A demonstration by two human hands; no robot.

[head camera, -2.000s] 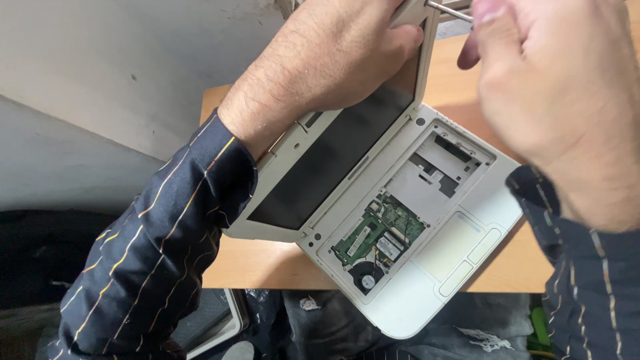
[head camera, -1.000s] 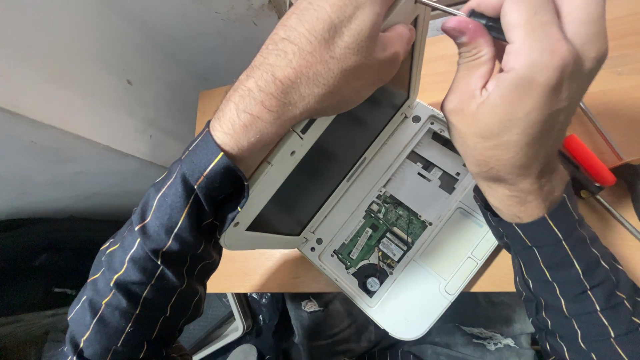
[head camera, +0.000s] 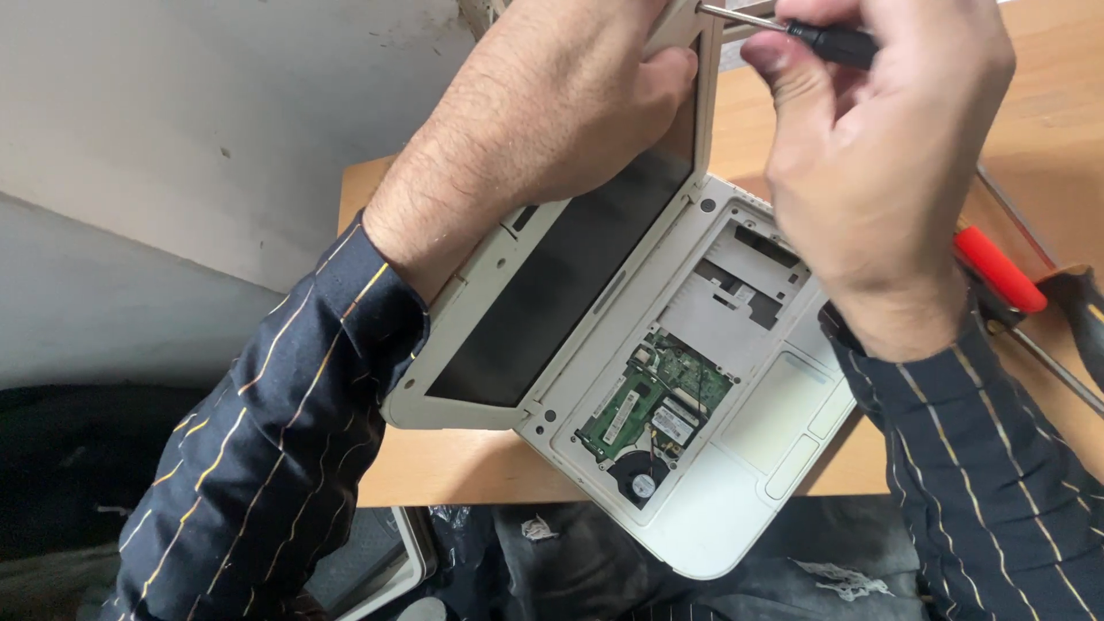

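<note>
A white laptop [head camera: 707, 526] lies open on a wooden table, its keyboard absent, with a green circuit board [head camera: 681, 371], a small black fan [head camera: 638, 476] and a metal plate visible inside. My left hand [head camera: 604, 95] grips the upper part of the laptop's screen lid [head camera: 569, 285], thumb on the bezel; its other fingers are hidden. My right hand [head camera: 888, 138] holds a small screwdriver [head camera: 828, 41] by its black handle. The screwdriver's metal shaft points left, and its tip meets the bezel near the top corner of the lid.
Right of the laptop, a red-handled tool [head camera: 1000, 269] and other tools with metal shafts lie on the wooden table [head camera: 448, 466]. A pale wall [head camera: 172, 172] rises at the left. Below the table edge are the wearer's ripped dark jeans [head camera: 776, 552] and a light-framed panel [head camera: 414, 552].
My right hand has shifted and turned on the screwdriver, bringing its black handle and the red-handled tool into sight. My left hand stays at the lid.
</note>
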